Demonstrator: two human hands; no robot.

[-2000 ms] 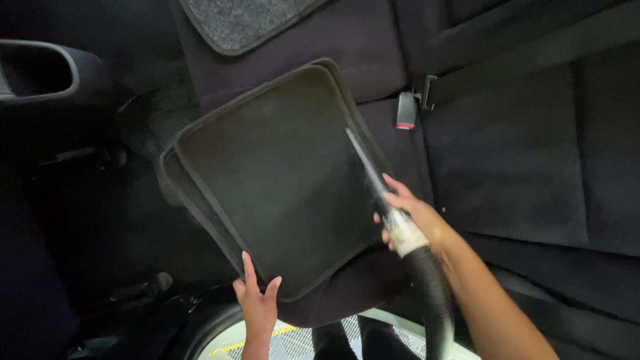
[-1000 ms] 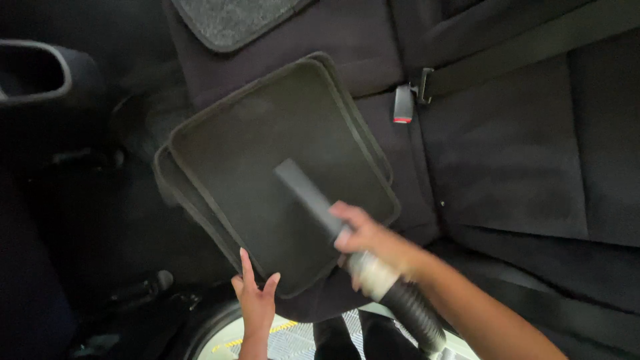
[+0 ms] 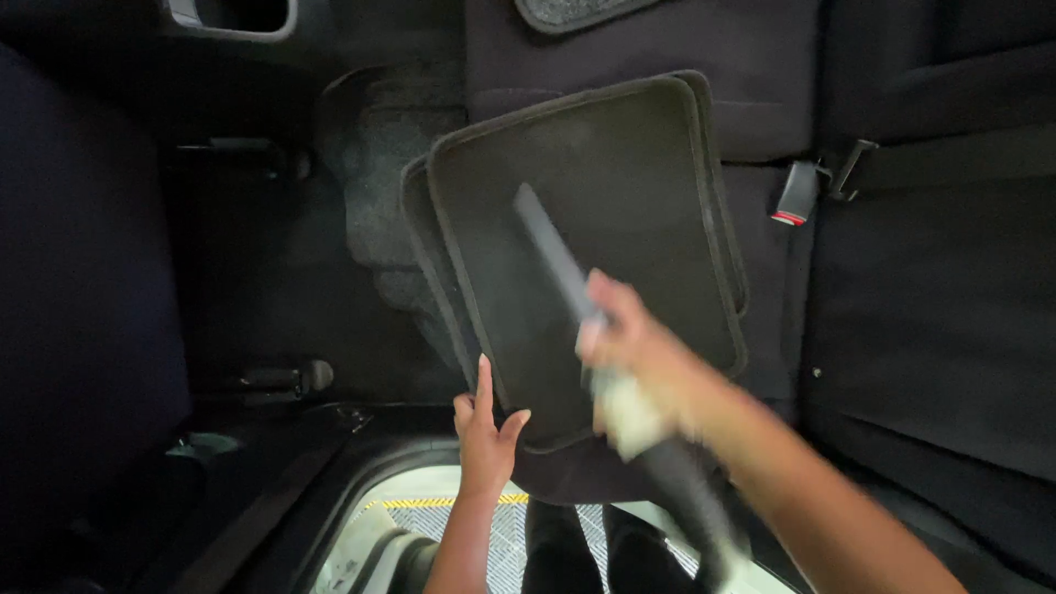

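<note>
Two dark carpet car mats, the upper mat (image 3: 511, 256) overlapping the lower mat (image 3: 437, 247), lie on a car's rear seat. My right hand (image 3: 635, 338) is wrapped around a vacuum crevice nozzle (image 3: 551, 239); the nozzle's tip is over the upper mat, left of its middle. Behind the hand a light-coloured cuff joins the nozzle to a dark vacuum hose (image 3: 689, 487); both are blurred. At the mats' near left corner is my left hand (image 3: 488, 429), index finger stretched along the edge and thumb apart, its other fingers bent at the border. Whether it pinches the mat is unclear.
A grey carpet mat (image 3: 577, 10) lies on the seat at the top. Right of the mats a seat belt buckle (image 3: 797, 194) stands by the backrest. Seat rail ends (image 3: 318, 375) show on the left floor. The door sill (image 3: 388, 474) curves below, near my legs.
My right hand and the nozzle have moved left across the upper mat from its right side. My left hand has stayed at the near left corner. The view has shifted somewhat.
</note>
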